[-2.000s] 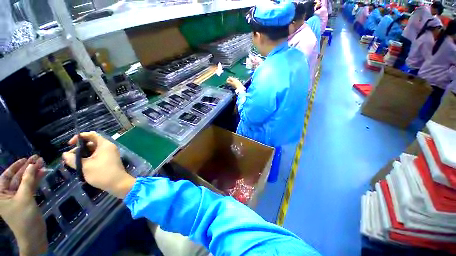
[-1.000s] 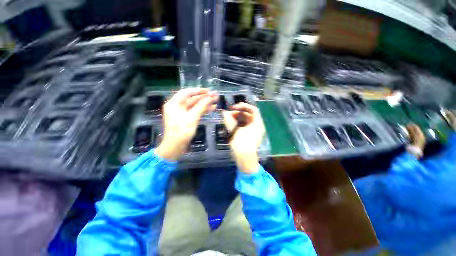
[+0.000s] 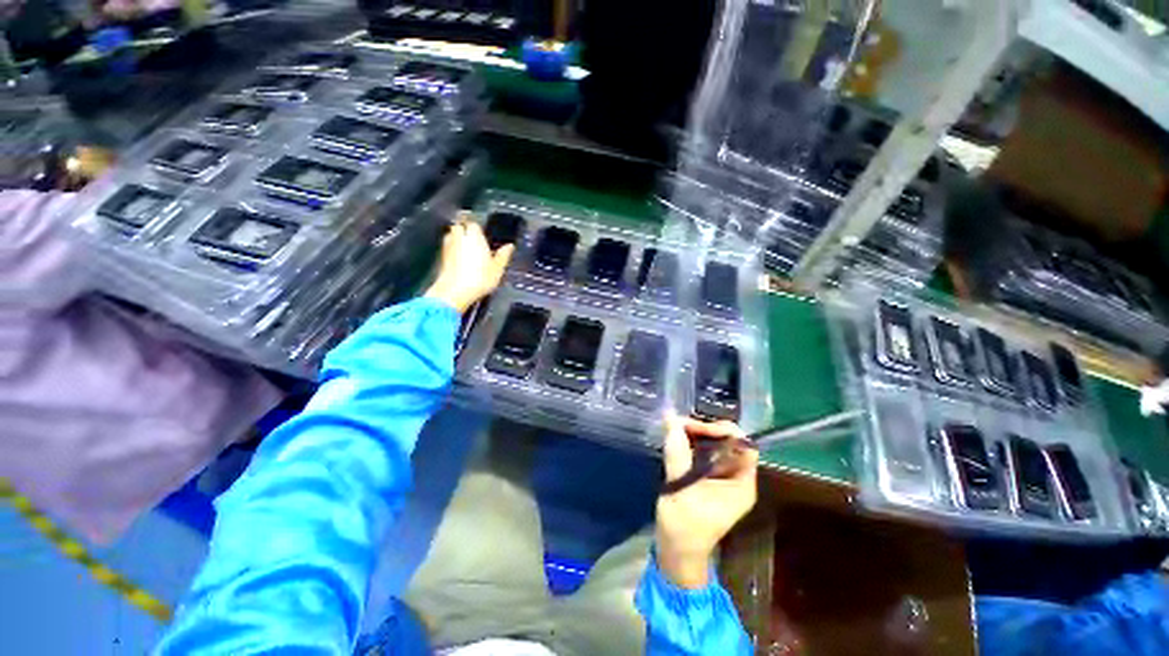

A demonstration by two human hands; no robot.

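Note:
A clear blister tray [image 3: 603, 406] lies at the bench's front edge above my lap. It holds several black phone housings [image 3: 578, 349] in two rows; one front-row pocket looks greyer. My left hand [image 3: 471, 265] is at the tray's left end, fingers near the upper-left housing; whether it grips anything is unclear. My right hand [image 3: 705, 493] is in front of the tray's right front corner. It holds dark tweezers [image 3: 808, 427], whose thin tips point right towards the neighbouring tray.
Tall stacked filled trays [image 3: 312, 180] stand at left. A neighbouring tray [image 3: 901, 450] with housings lies at right. A metal post [image 3: 897, 180] and clear trays [image 3: 744, 141] stand behind. A brown carton [image 3: 872, 577] is below at right. People's sleeves show at both sides.
The view has swung left since a second ago. My hands, close together over the tray before, are now apart: left at its left end, right at its front right with the tweezers.

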